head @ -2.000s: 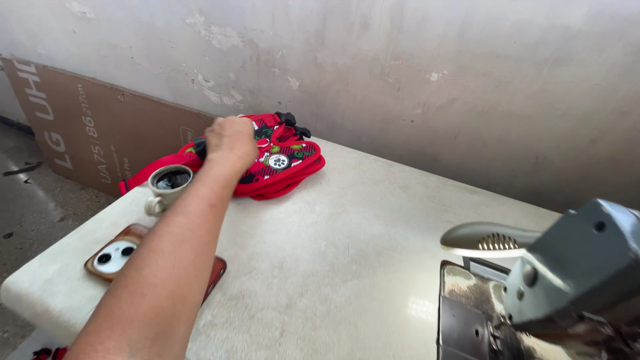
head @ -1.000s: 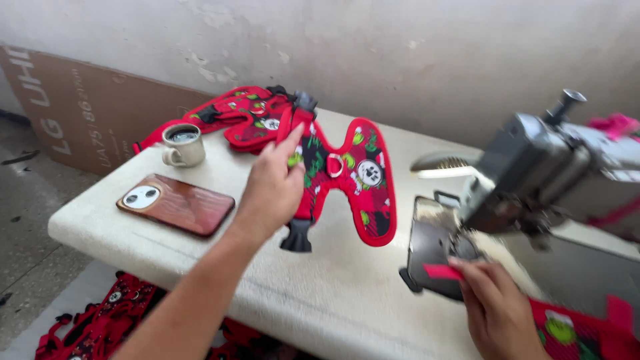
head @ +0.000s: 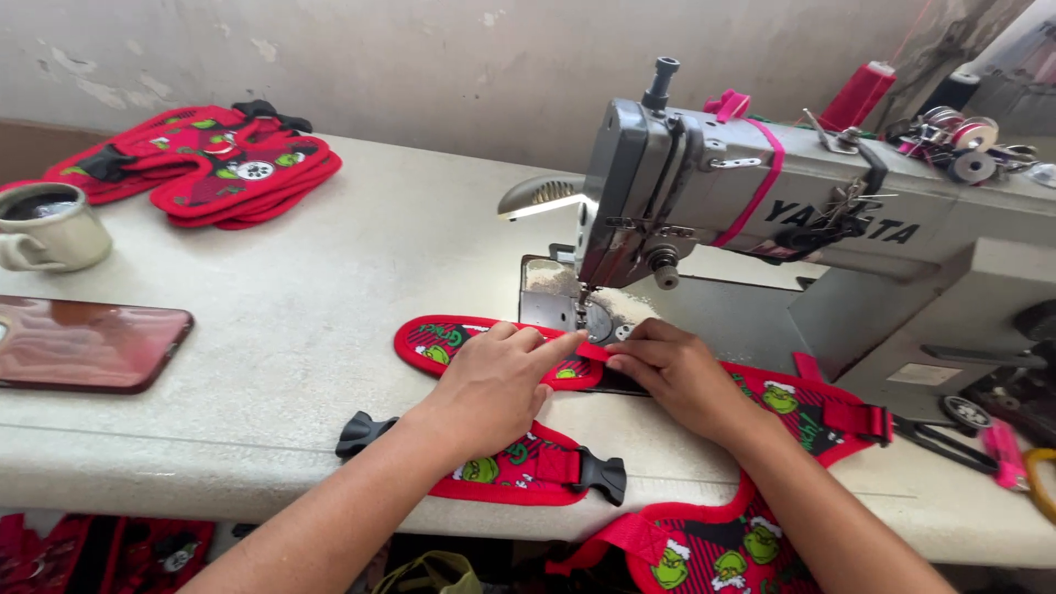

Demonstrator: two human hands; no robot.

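Observation:
My left hand (head: 503, 379) presses on a red printed fabric harness piece (head: 445, 338), its fingertips just in front of the needle and presser foot of a sewing machine (head: 635, 206). Between thumb and fingers, my right hand (head: 681, 371) pinches the end of a short red strap (head: 592, 351) beside that piece's right end. Under my left wrist lies a part with black side-release buckles (head: 602, 476). Another printed harness piece (head: 775, 396) extends beneath my right forearm and over the table's front edge.
Stacked red harness pieces (head: 247, 165) lie at the back left, near a mug of dark liquid (head: 70, 239) and a phone (head: 91, 342). Black-handled scissors (head: 945, 441) lie at the right. Bobbins (head: 973, 148) and a red thread cone (head: 862, 95) are on the machine.
My left hand has moved from the harness pieces at the left to the fabric by the needle. The piece it touched a second ago now lies turned in front of the machine.

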